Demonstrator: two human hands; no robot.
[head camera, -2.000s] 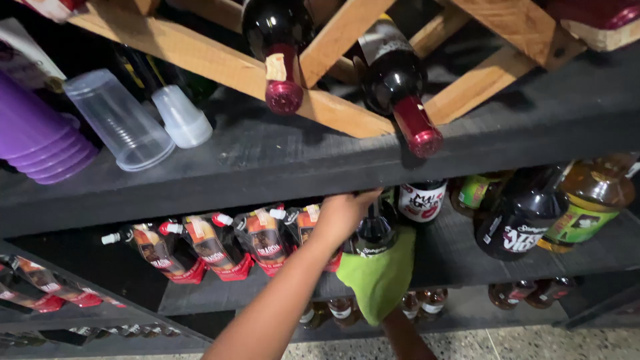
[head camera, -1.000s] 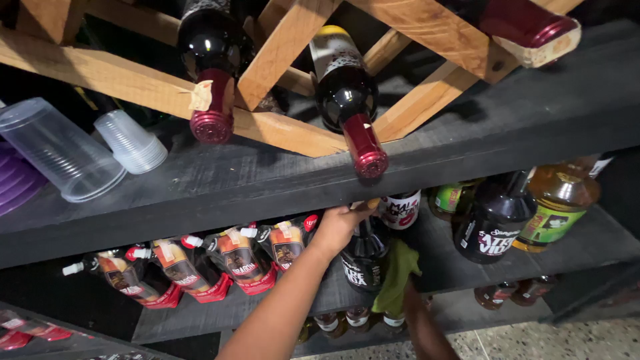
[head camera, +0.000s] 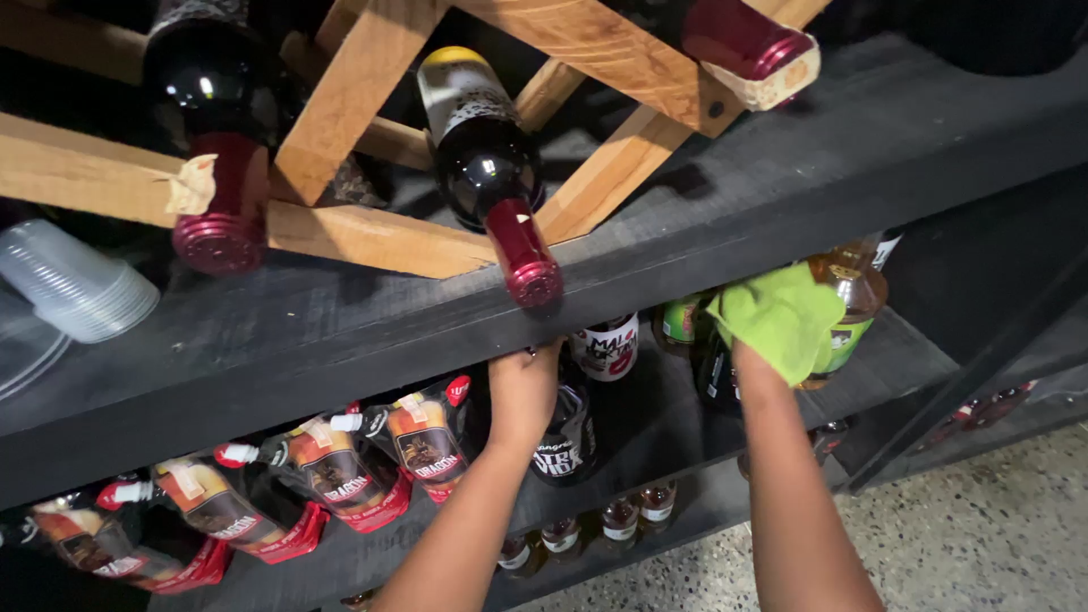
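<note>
My left hand (head camera: 524, 395) is at the neck of a dark glass bottle (head camera: 568, 438) with white lettering, which stands on the middle shelf; its fingers are partly hidden under the upper shelf's edge. Over to the right, a lime-green cloth (head camera: 780, 321) covers most of my right hand (head camera: 759, 361), which holds it. The cloth lies against the top of another dark bottle (head camera: 718, 378) and in front of an amber bottle (head camera: 854, 293) with a green label. A bottle with a white label (head camera: 609, 347) stands between the two hands, farther back.
Overhead, wine bottles (head camera: 523, 246) rest in a wooden lattice rack (head camera: 620, 174), their necks reaching over the black upper shelf (head camera: 408, 327). Clear plastic cups (head camera: 85, 280) lie at left. Spouted drink pouches (head camera: 344, 476) line the middle shelf. Small bottles (head camera: 620, 520) stand lower down, above a speckled floor (head camera: 1003, 501).
The green cloth and my right hand have moved from beside the left-hand bottle to the bottles on the right. My left hand stays by the first bottle's neck. The view has come closer.
</note>
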